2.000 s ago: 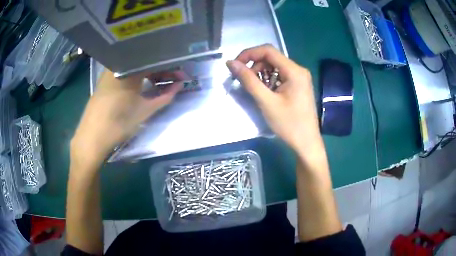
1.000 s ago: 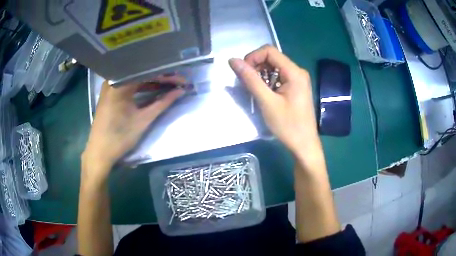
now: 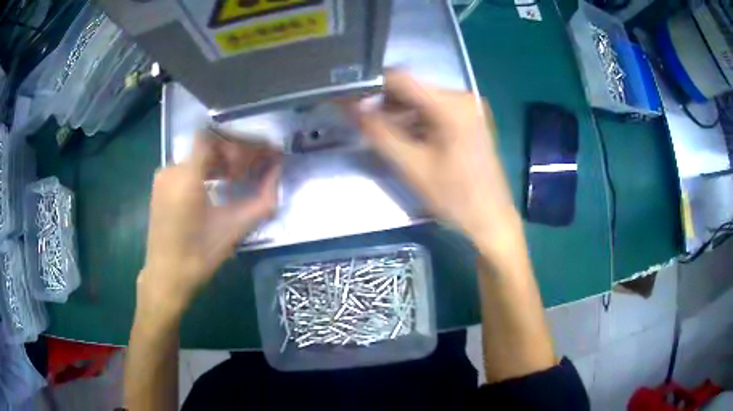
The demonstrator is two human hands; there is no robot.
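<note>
My left hand (image 3: 210, 197) is blurred, left of the dark-grey fixture (image 3: 317, 138) and apart from it. Its fingers are curled; a silvery piece shows at the palm and a thin bright line, seemingly a metal pin, at the fingertips. My right hand (image 3: 430, 148) is blurred at the fixture's right, fingertips near the machine head's lower edge. Its fingers are curled around small metal parts, now hardly visible. The fixture shows a small dark hole on top. The grey machine head (image 3: 281, 76) hangs over the metal tray (image 3: 362, 221). A clear bin of metal pins (image 3: 346, 305) sits in front.
Clear bins of pins stand at the left (image 3: 52, 241), with stacked ones (image 3: 104, 80) behind. Another pin bin (image 3: 611, 64) is at the upper right. A dark phone-like slab (image 3: 552, 164) lies right of the tray, and a cable (image 3: 608, 193) runs beyond it.
My left hand has drawn back from the fixture, leaving it more exposed. My right hand has moved in towards the fixture. The whole view has shifted slightly.
</note>
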